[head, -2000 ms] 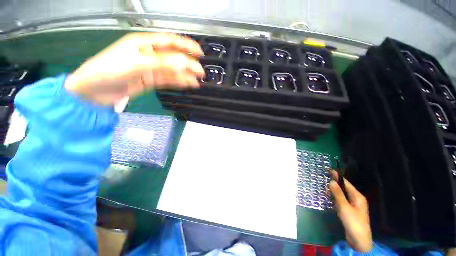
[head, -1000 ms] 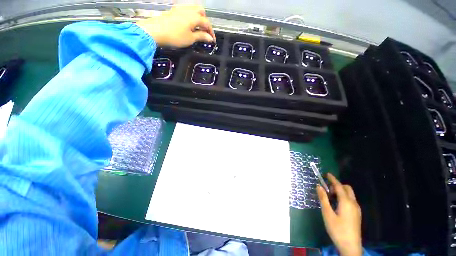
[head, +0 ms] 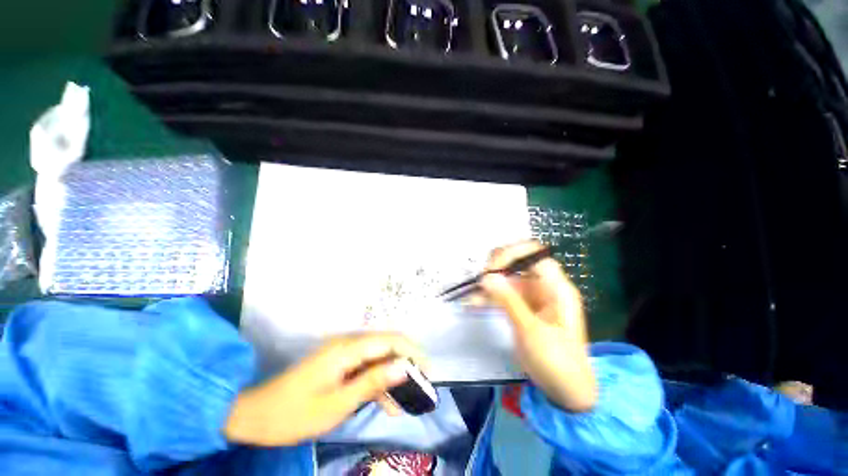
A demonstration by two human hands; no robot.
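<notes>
My left hand (head: 325, 386) holds a dark watch case (head: 413, 389) with a shiny rim between finger and thumb, at the front edge of the white sheet (head: 316, 232). My right hand (head: 539, 311) holds a thin black pen-like tool (head: 497, 272), perhaps tweezers, tilted with its tip pointing down-left over the sheet. Tiny specks, perhaps loose parts (head: 395, 293), lie scattered on the sheet between the tool tip and my left hand. Both hands are slightly blurred. Whether the tool tip holds a part cannot be told.
Stacked black foam trays (head: 372, 70) with watch cases stand behind the sheet; another tall black stack (head: 716, 214) is at the right. A clear blister tray (head: 563, 223) lies right of the sheet. At left are blister trays (head: 139, 223), a crumpled white cloth (head: 61, 130) and a clear bag (head: 14, 237).
My left hand has come down from the foam tray to the sheet's front edge with a watch case. My right hand has moved left over the sheet with the tool. The view has tilted down.
</notes>
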